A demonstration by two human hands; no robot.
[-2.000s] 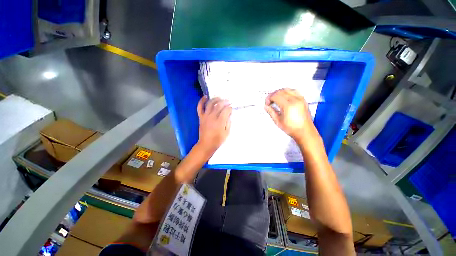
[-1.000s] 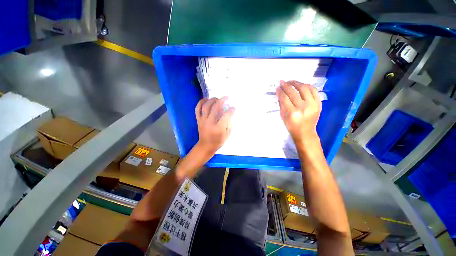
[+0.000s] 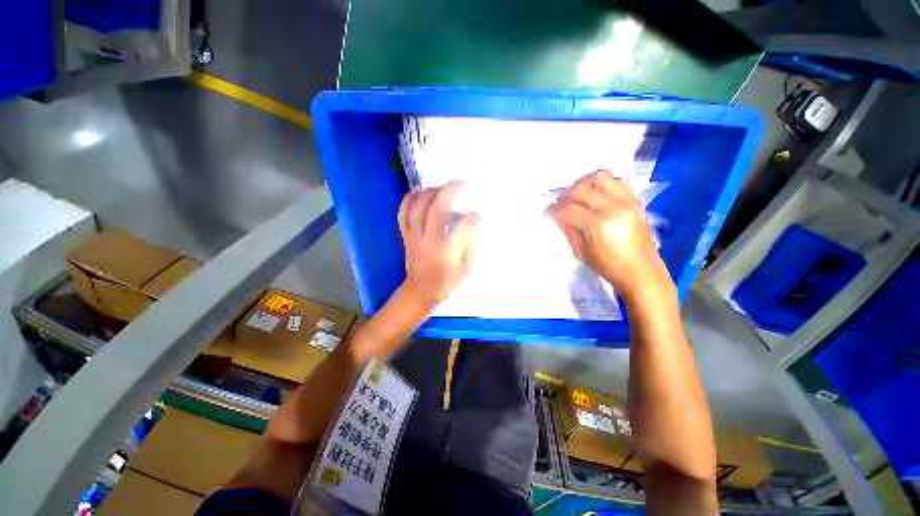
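A deep blue tote [image 3: 535,104] stands in front of me at the edge of a green surface. White paper sheets [image 3: 514,272] lie in it in a stack, overexposed, with uneven edges at the left. My left hand [image 3: 434,242] is bare and rests on the left part of the papers, fingers curled, with a sheet edge at the fingertips. My right hand [image 3: 605,227] is bare, with thumb and fingers closed on a sheet at the right part of the stack. A corner of paper sticks out beyond its fingers.
The green bench top [image 3: 474,50] lies beyond the tote. A grey curved frame bar [image 3: 202,312] runs at the left. Brown cartons [image 3: 293,338] sit on low racks. A smaller blue bin [image 3: 797,277] is at the right. An ID badge [image 3: 358,433] hangs over my lap.
My right hand has moved out to the right, then slightly back left and down, and a paper corner now lifts beside it. My left hand has stayed almost in place on the stack.
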